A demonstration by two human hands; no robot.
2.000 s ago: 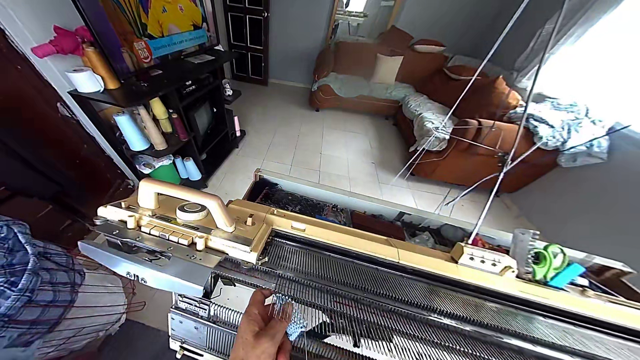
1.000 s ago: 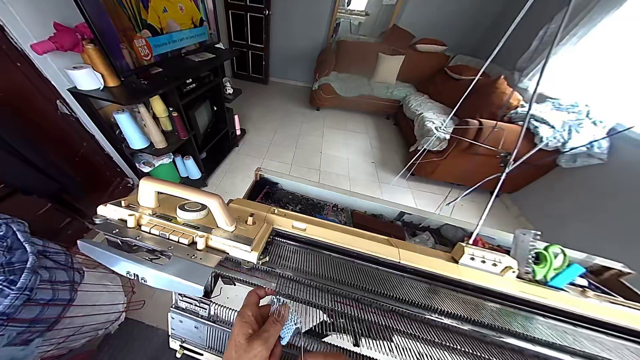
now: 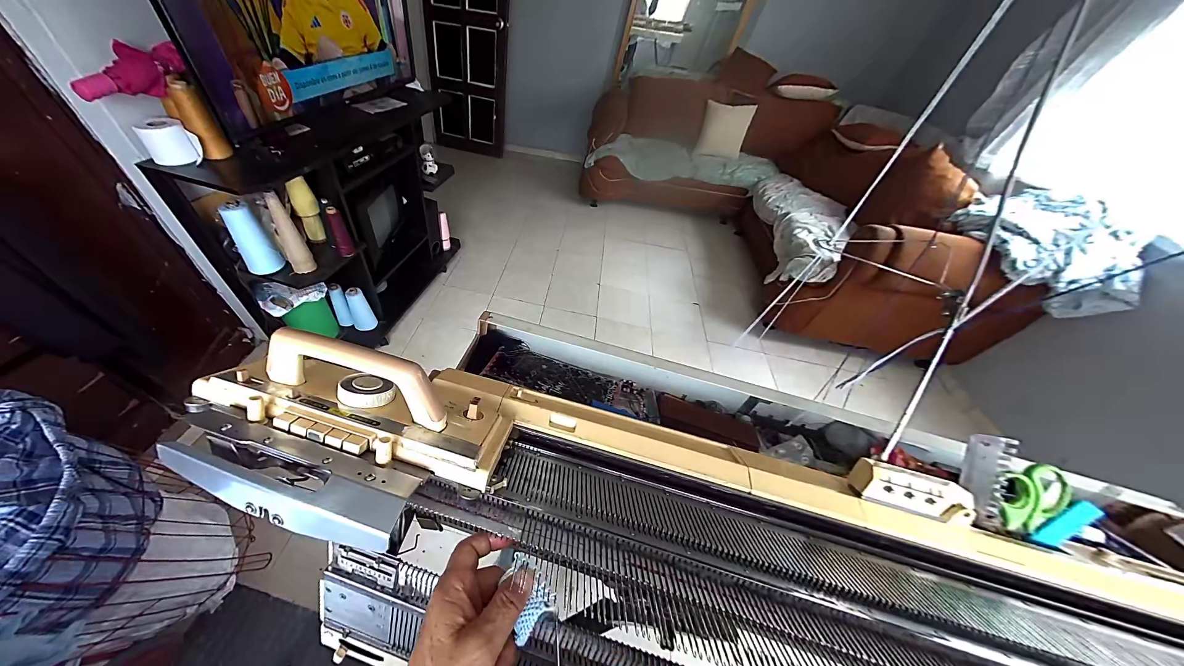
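Observation:
My left hand (image 3: 476, 606) is at the left part of the knitting machine's needle bed (image 3: 666, 555), its thumb and bent fingers closed on the edge of a small light-blue knitted piece (image 3: 535, 612). The piece lies just under the row of needles. The cream carriage (image 3: 361, 393) with its curved handle stands at the left end of the bed, left of my hand. Below the main bed is a second, ribber bed (image 3: 365, 606). My right hand is not in view.
A yarn mast base (image 3: 911, 490), green-handled scissors (image 3: 1034, 498) and a blue object (image 3: 1064, 524) lie along the machine's back right. Behind stand a long box of odds and ends (image 3: 573, 379), a black shelf with yarn cones (image 3: 250, 239) and a brown sofa (image 3: 680, 120). A wire basket holds plaid cloth (image 3: 74, 481) at left.
My left hand has shifted slightly at the knitted piece. One second ago part of another hand showed at the bottom edge; it is now out of view. The carriage has stayed put.

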